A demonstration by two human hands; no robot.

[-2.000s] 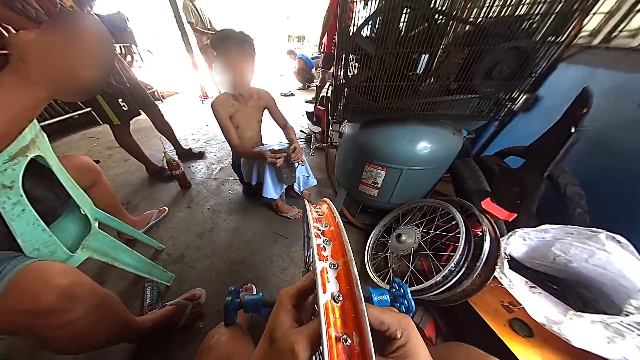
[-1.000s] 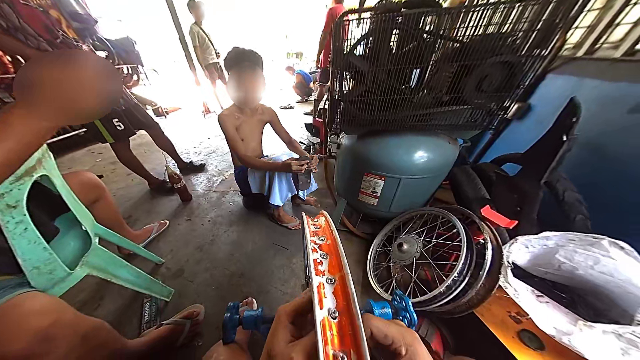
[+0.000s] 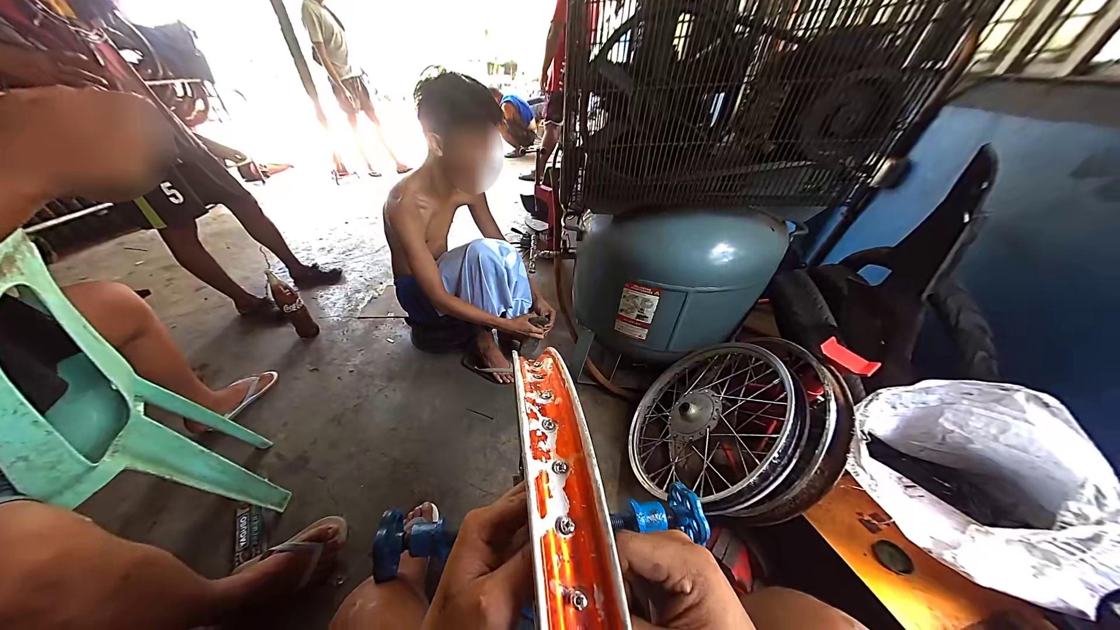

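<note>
An orange metal wheel rim (image 3: 573, 507) with worn paint and a row of spoke nipples stands upright at the bottom centre, its edge toward me. My left hand (image 3: 490, 560) is closed against its left side, fingertips near the rim wall. On the other side my right hand (image 3: 678, 577) touches the rim with curled fingers. A blue wheel hub sticks out on both sides, one end (image 3: 411, 542) beyond my left hand and the other (image 3: 661, 516) above my right. The rim hides the spokes and some fingertips.
Spoked wheels (image 3: 713, 429) lean below a blue-grey air compressor tank (image 3: 682, 280) at right. Nearby are a white sack (image 3: 989, 490) and an orange board (image 3: 884, 560). A person (image 3: 455, 219) squats ahead. A green plastic chair (image 3: 114, 420) and another person's legs are at left, with a bottle (image 3: 293, 306) beyond.
The squatting person has lowered their head and hands. The view has shifted a little. My hands stay at the rim.
</note>
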